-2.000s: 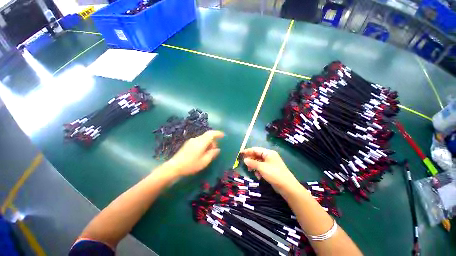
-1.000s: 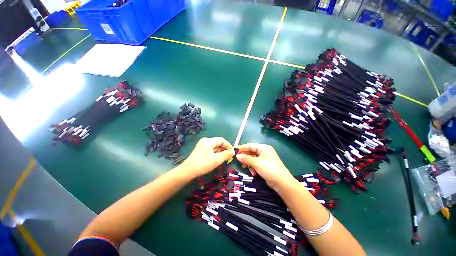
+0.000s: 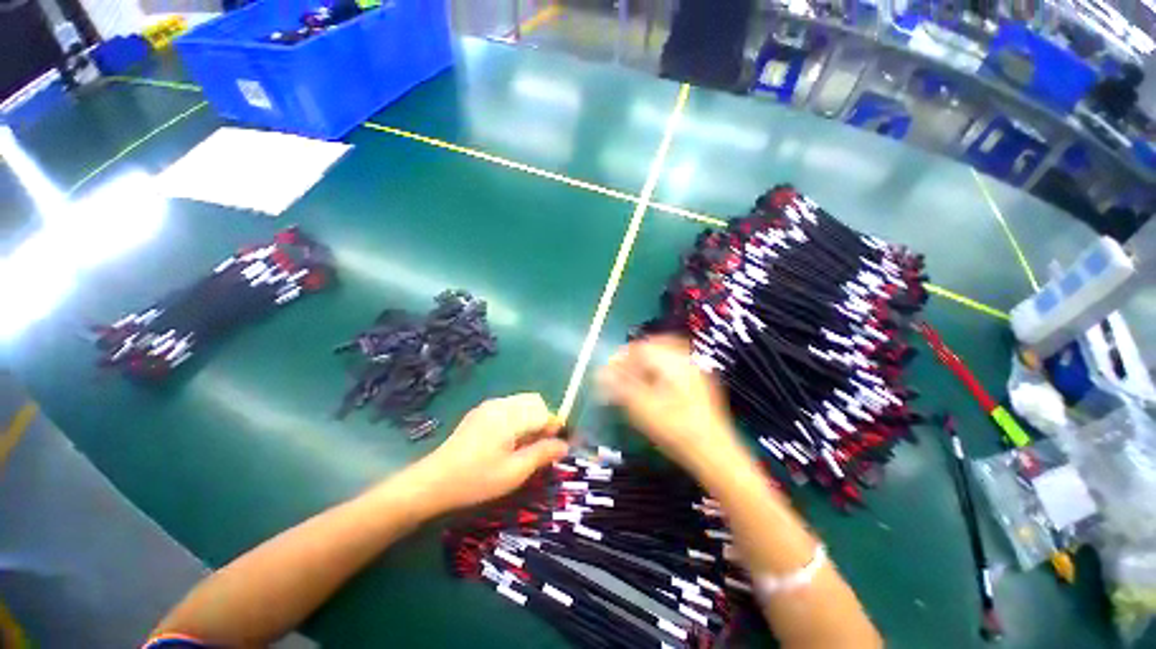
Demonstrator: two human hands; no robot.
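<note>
My left hand [image 3: 507, 444] is at the upper edge of the near group of wire harnesses [image 3: 596, 545], fingers curled together; whether it holds a harness end is hidden. My right hand [image 3: 653, 380] is blurred, raised between the near group and the large harness pile [image 3: 811, 330]; its fingertips are too blurred to tell what is in them. Small black plastic parts [image 3: 418, 355] lie in a loose heap left of my hands. The harnesses have black sleeves, red ends and white bands.
A smaller harness bundle [image 3: 209, 304] lies left. A blue bin [image 3: 317, 76] and white paper [image 3: 254, 169] are at the back left. At right are a red and green tool [image 3: 974, 383], a single black cable [image 3: 970, 526], a clear plastic bag [image 3: 1033, 501] and a white box [image 3: 1074, 294].
My hands, together a second ago, are now apart: my right hand has moved up and away, my left hand down and left to the near harness ends. The camera view has shifted.
</note>
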